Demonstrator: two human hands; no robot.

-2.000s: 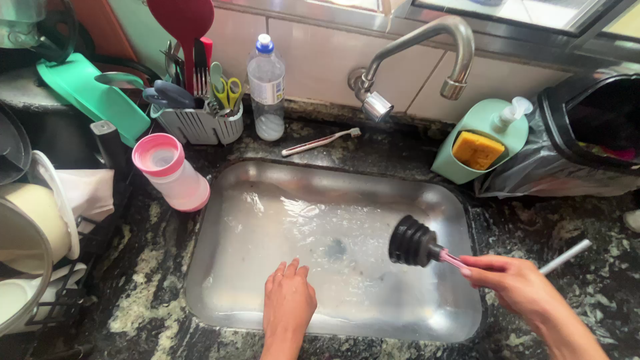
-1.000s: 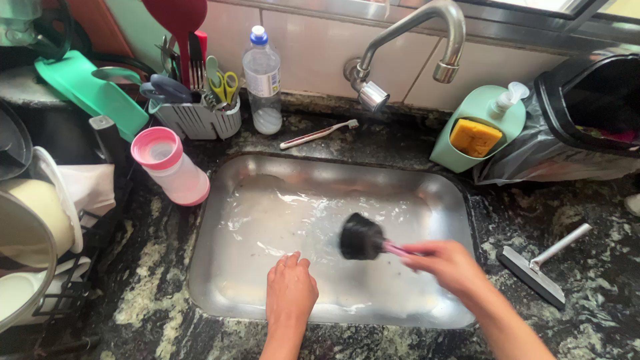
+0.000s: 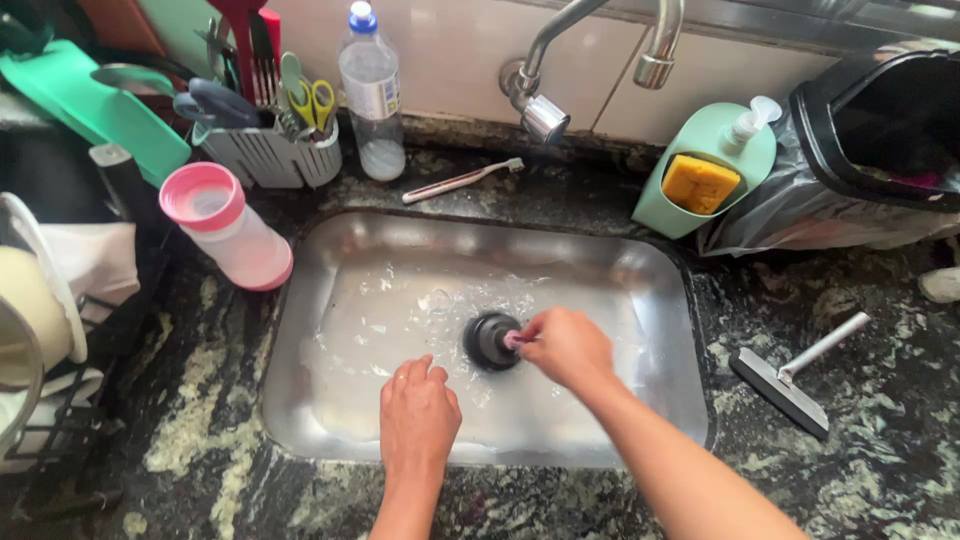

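A stainless steel sink basin (image 3: 300,360) holds shallow, rippling water. My right hand (image 3: 568,346) grips the pink handle of a black rubber plunger (image 3: 491,342), whose cup is down in the water near the middle of the basin. To the left of it, my left hand (image 3: 420,409) hangs over the front part of the basin, holding nothing, its fingers close together and slightly bent. Whether its fingertips touch the water I cannot tell. The cup's lower rim is hidden by the water.
Behind the basin are a toothbrush (image 3: 463,181), a plastic bottle (image 3: 373,97) and a faucet (image 3: 546,118). A pink-rimmed container (image 3: 229,229) and a cutlery holder (image 3: 266,154) stand left. A soap dispenser with sponge (image 3: 686,169), a bin (image 3: 817,150) and a squeegee (image 3: 784,390) are right.
My right hand has moved left with the plunger, from above the basin's right side down to its middle. The left hand has stayed about where it was. The view has shifted slightly.
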